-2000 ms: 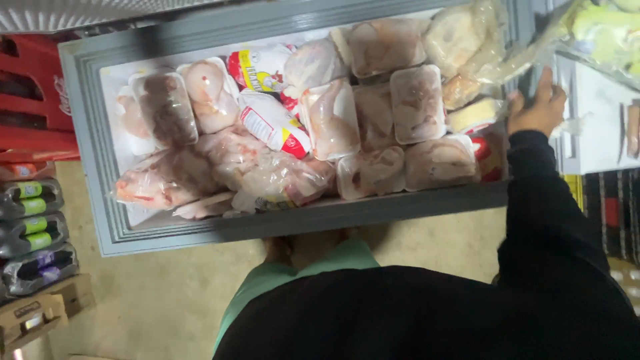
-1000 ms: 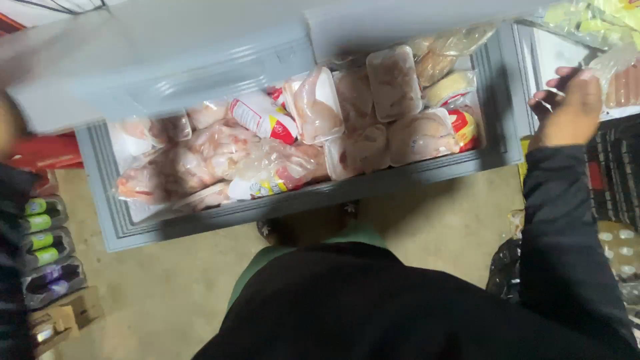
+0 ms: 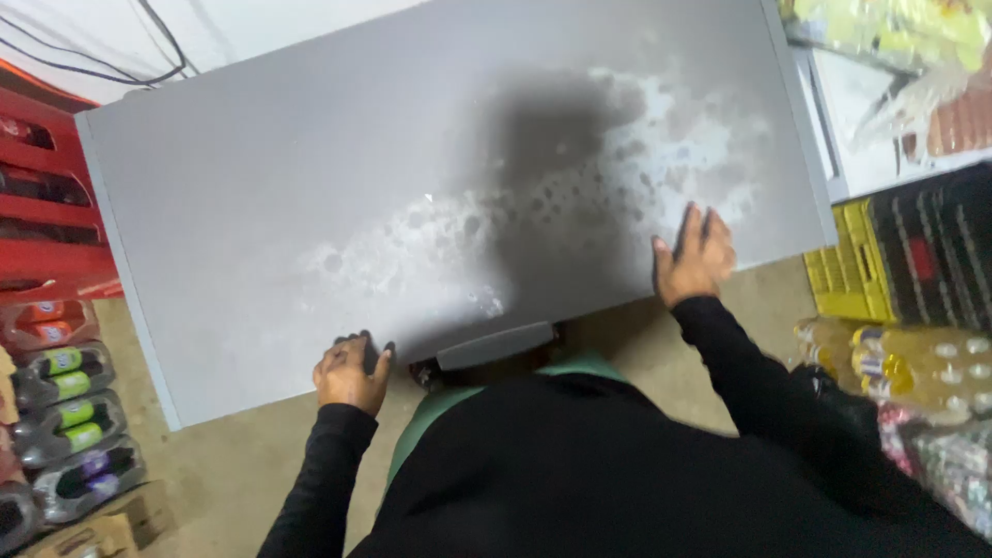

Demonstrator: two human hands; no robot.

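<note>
The grey lid of a chest freezer (image 3: 256,186) is down and spans the middle of the view, with pale frosty or wet patches on its top. My left hand (image 3: 353,372) is at the lid's front edge, left of the lid handle (image 3: 496,346), fingers bent and holding nothing. My right hand (image 3: 695,256) is on or just over the lid near its front right, fingers spread and holding nothing; whether it touches is unclear. The packs inside the freezer are hidden by the lid.
Red bottle crates (image 3: 46,194) stand at the left, above shrink-wrapped drink bottles (image 3: 74,426) and a cardboard box (image 3: 101,535). At the right are a white freezer with bagged goods (image 3: 860,93), a yellow crate (image 3: 849,260) and packs of yellow bottles (image 3: 914,364). Cables (image 3: 167,70) run behind the lid.
The freezer lid has gone from raised to down, covering the packed meat seen before. My right hand has moved from the bagged goods at the right to the lid. My left hand has come into clear view.
</note>
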